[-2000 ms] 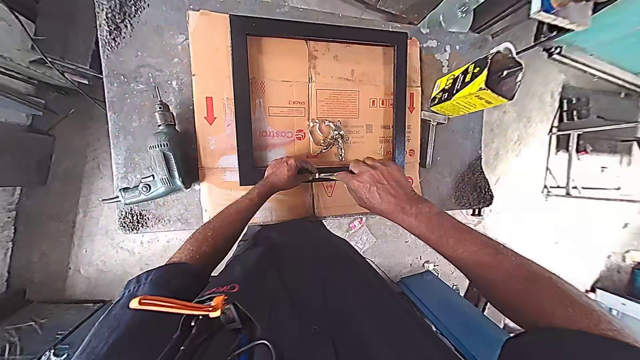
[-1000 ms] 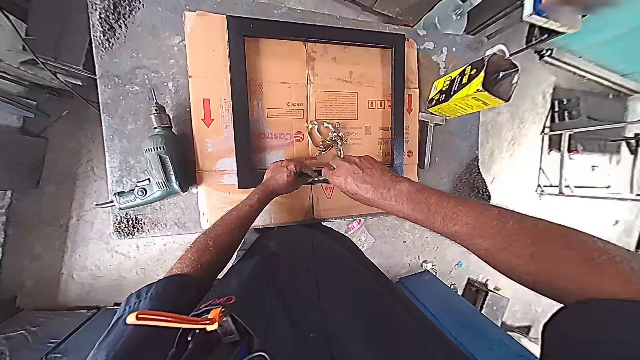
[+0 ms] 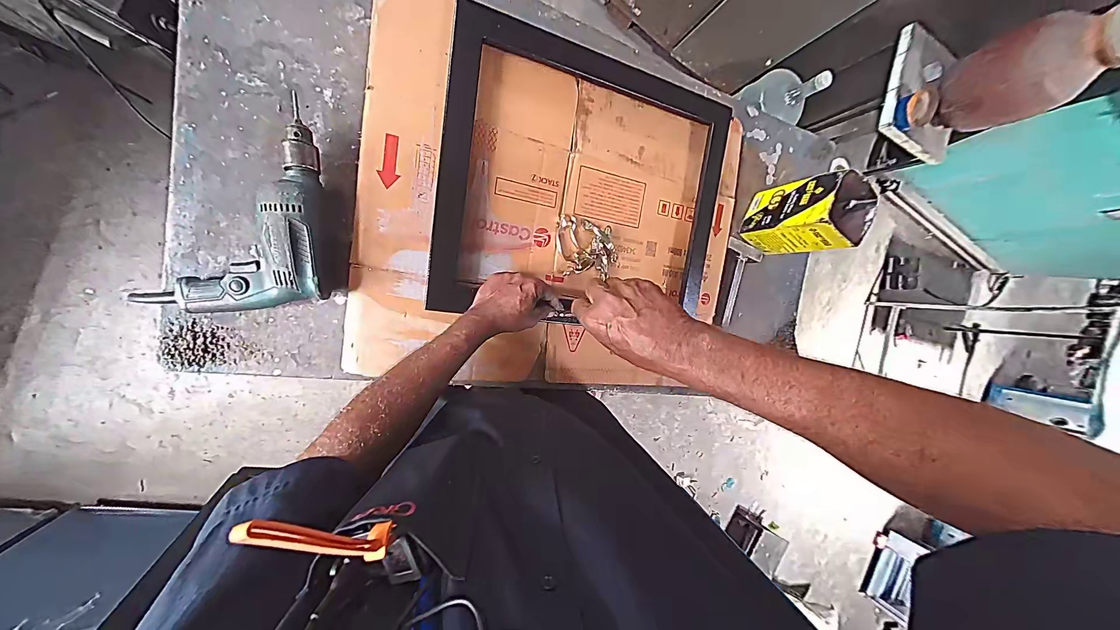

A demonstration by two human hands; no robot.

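A black rectangular frame (image 3: 457, 166) lies on a flattened cardboard box (image 3: 394, 249) on the workbench. My left hand (image 3: 510, 302) has its fingers bent over the frame's near bar, left of its middle. My right hand (image 3: 639, 319) is just to the right, fingers closed around something small at the same bar. A thin metallic piece shows between the hands; its kind cannot be told. Shiny crumpled metallic pieces (image 3: 586, 245) lie on the cardboard inside the frame, just beyond my right hand. The hands hide most of the near bar's middle.
A corded power drill (image 3: 289, 236) lies on the grey workbench (image 3: 262, 52) at the left. Dark granules (image 3: 197, 343) are by the near left corner. At the right stand a yellow and black container (image 3: 809, 212) and a metal bar (image 3: 735, 284). A clear bottle (image 3: 779, 94) lies at the far right.
The view has turned and shifted, so the frame looks tilted. Both hands stay at the near bar, with my right hand's fingers slightly changed in pose.
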